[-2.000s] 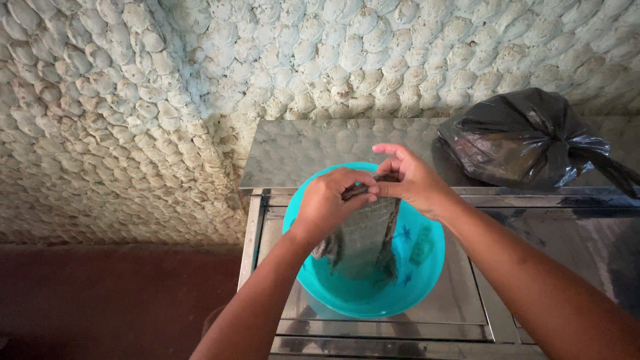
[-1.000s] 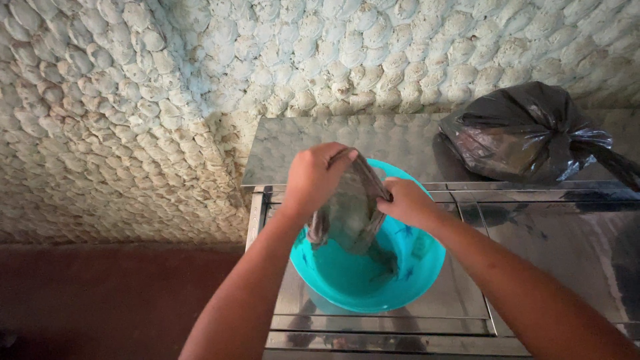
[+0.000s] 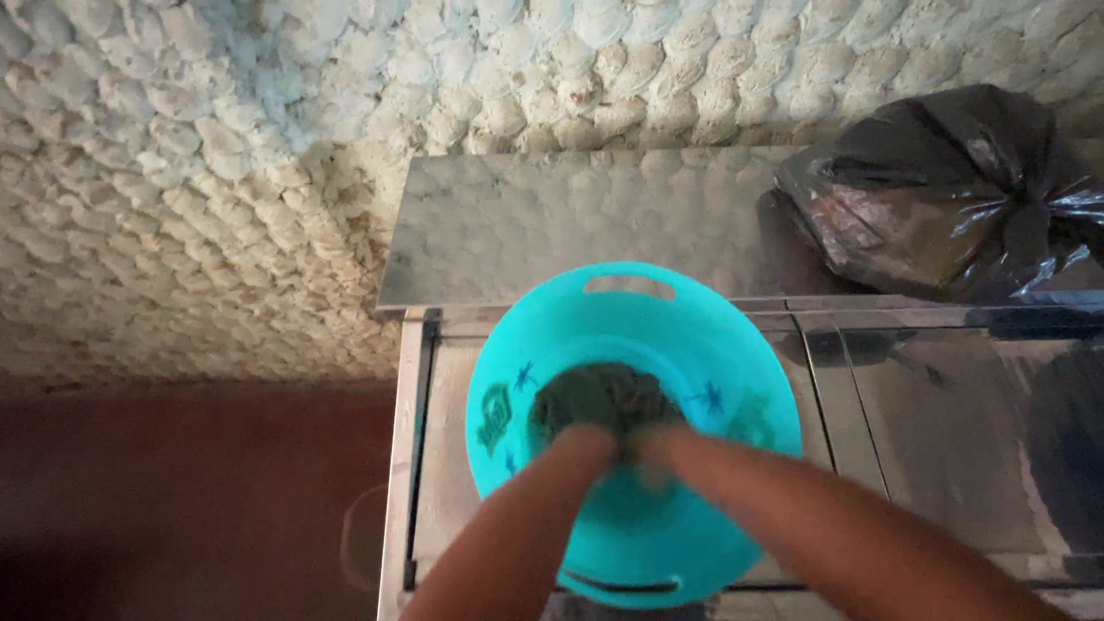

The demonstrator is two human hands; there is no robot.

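A turquoise plastic basin [image 3: 535, 328] with slot handles and blue star-like prints stands on a metal surface. Down inside it lies a dark, wet-looking cloth [image 3: 604, 392], bunched at the bottom. My left hand [image 3: 595, 444] reaches into the basin at the cloth's near edge, blurred. Close beside it on the right, my right hand [image 3: 660, 448] is also down in the basin at the cloth, blurred too. The fingers of both hands are hidden or smeared by motion, so whether they grip the cloth does not show.
A knotted black plastic bag [image 3: 931, 198] with things inside rests on the raised metal back ledge [image 3: 586, 224], at right. Behind is a rough, bumpy wall [image 3: 259, 216]. The framed metal top [image 3: 949, 448] extends right of the basin. Reddish-brown floor [image 3: 190, 492] lies at left.
Both hands have gone down into the basin with the cloth, which they held up and spread over it before. The cloth is now bunched at the bottom.
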